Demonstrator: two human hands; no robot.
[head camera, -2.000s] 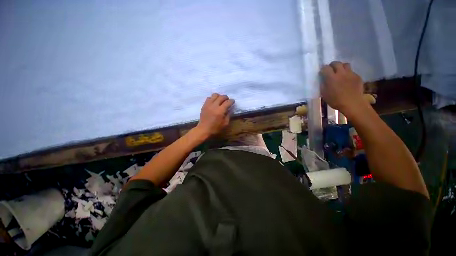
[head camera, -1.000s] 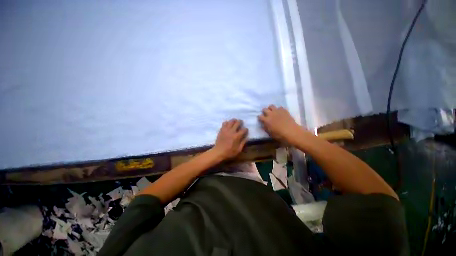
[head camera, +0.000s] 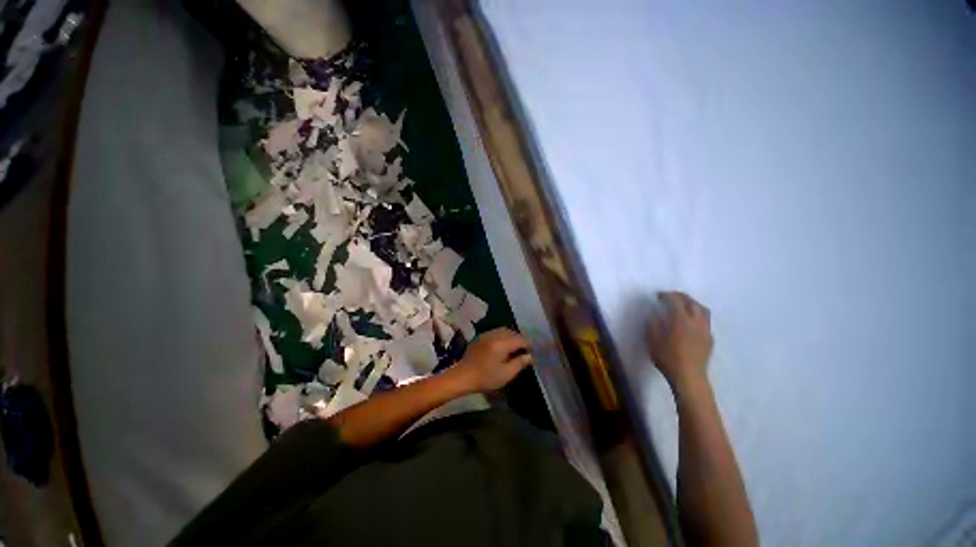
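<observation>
The pale blue-white fabric ply (head camera: 813, 214) covers the tabletop on the right, up to near the worn wooden table rim (head camera: 524, 203). My right hand (head camera: 681, 337) rests on the cloth near its edge, fingers curled; whether it pinches any cloth cannot be told. My left hand (head camera: 497, 359) is off the cloth, just outside the table side, fingers loosely bent, with nothing visible in it. A yellow mark (head camera: 597, 369) shows on the rim between my hands.
The green floor (head camera: 450, 182) of the aisle is littered with white and dark scraps (head camera: 359, 278). A pale bin (head camera: 305, 24) stands at the far end. Another table's grey side (head camera: 161, 267) bounds the aisle on the left.
The view has turned left along the aisle; the white rails and cable have left view. My left hand has come off the cloth edge. My hands are farther apart, my right still on the cloth.
</observation>
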